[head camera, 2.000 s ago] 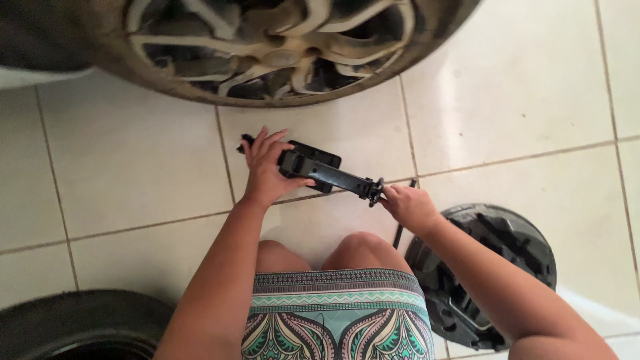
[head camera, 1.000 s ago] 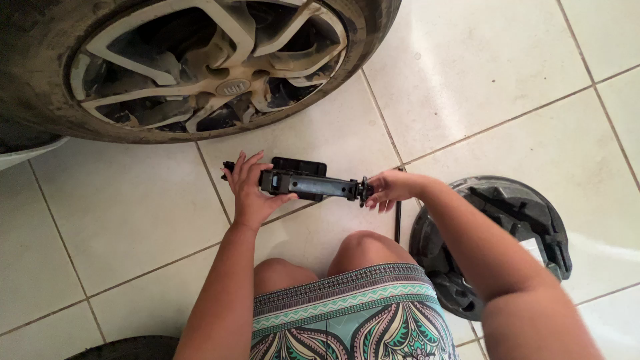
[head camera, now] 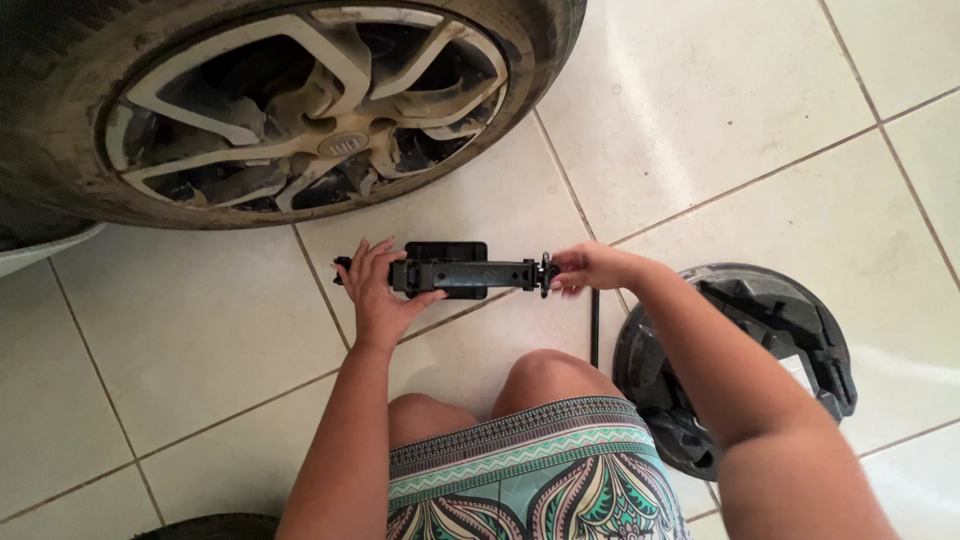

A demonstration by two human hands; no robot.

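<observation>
A black scissor car jack (head camera: 480, 274) lies folded on the tiled floor, below the dirty alloy wheel (head camera: 343, 144) of a car. My left hand (head camera: 381, 289) grips the jack's left end, fingers over the top and thumb along the near side. With its fingertips, my right hand (head camera: 581, 268) holds the screw end at the jack's right. The flat base plate shows beneath the jack's body. A thin black rod (head camera: 595, 330) lies on the floor just under my right wrist.
A round black moulded tool tray (head camera: 814, 311) lies on the floor at the right, partly behind my right forearm. The edge of another tire (head camera: 214, 527) shows at the bottom left. The car's wheel and tire fill the upper left.
The jack looks more level across the view than two seconds ago. Both hands stay at its two ends. The view has shifted, with the wheel now larger at the upper left.
</observation>
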